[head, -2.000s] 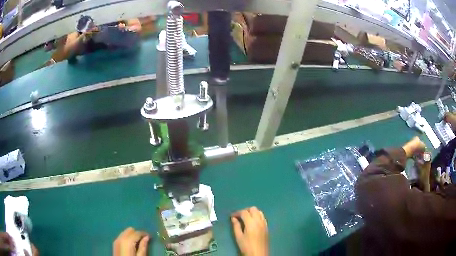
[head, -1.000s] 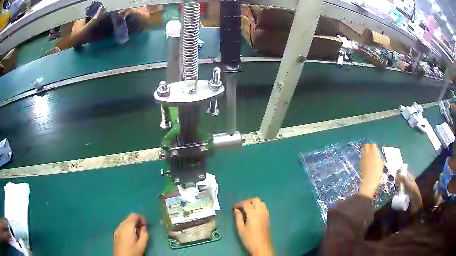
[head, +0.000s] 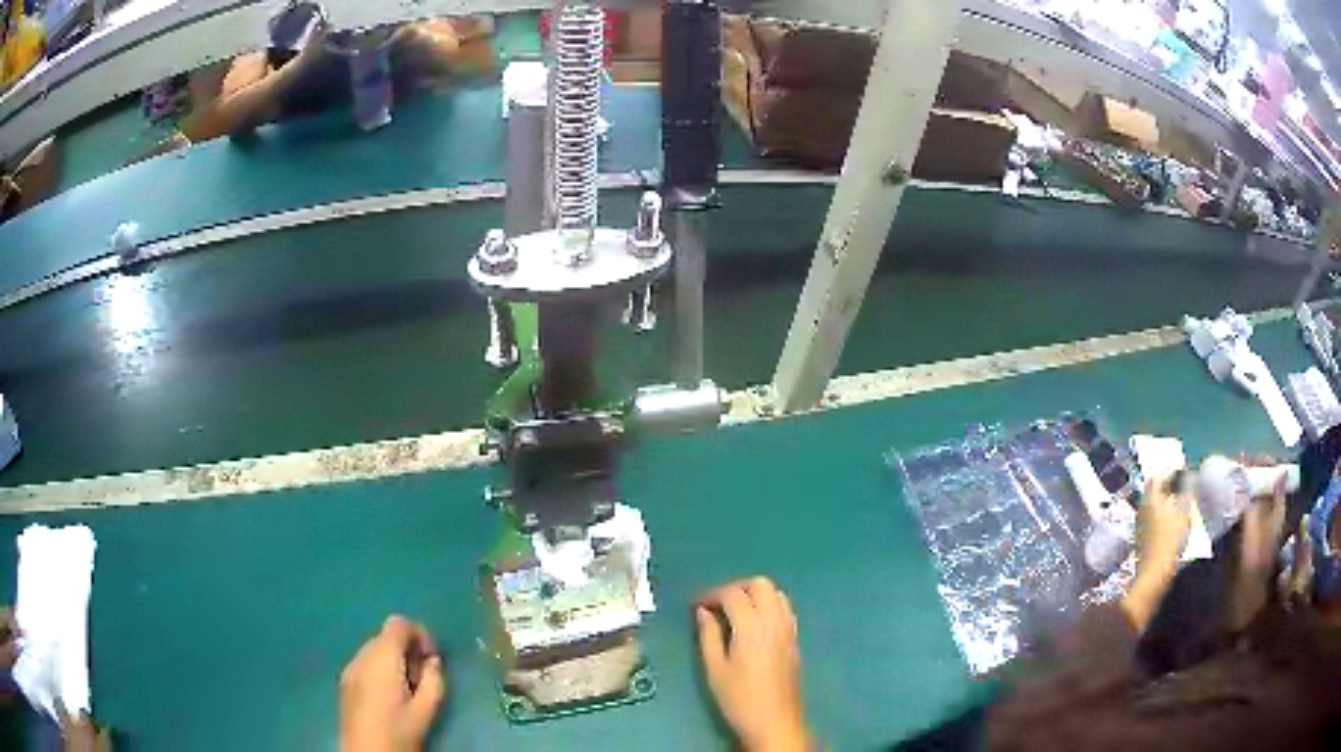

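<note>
The hand press (head: 566, 478) stands upright on the green bench, its dark head just above the pale fixture (head: 571, 610). A white piece (head: 565, 558) sits at the fixture under the head, with more white behind it on the right; its full shape is hidden. The silver disc (head: 571, 265) and return spring (head: 577, 132) are above. My left hand (head: 391, 688) rests on the bench left of the fixture, empty, fingers loosely curled. My right hand (head: 753, 658) rests right of the fixture, empty, thumb apart from the fingers. Neither touches the press.
A clear plastic sheet (head: 978, 544) lies at right with a white housing (head: 1096, 507) on it. A neighbour's hands (head: 1162, 536) hold white parts there. White sheets (head: 56, 617) are at far left by another hand. A pale post (head: 868, 221) and conveyor rail (head: 1015, 375) stand behind.
The view has shifted, so the press appears further right. The neighbour's hands at right have moved, and a white housing now shows on the plastic sheet. My hands stay beside the fixture.
</note>
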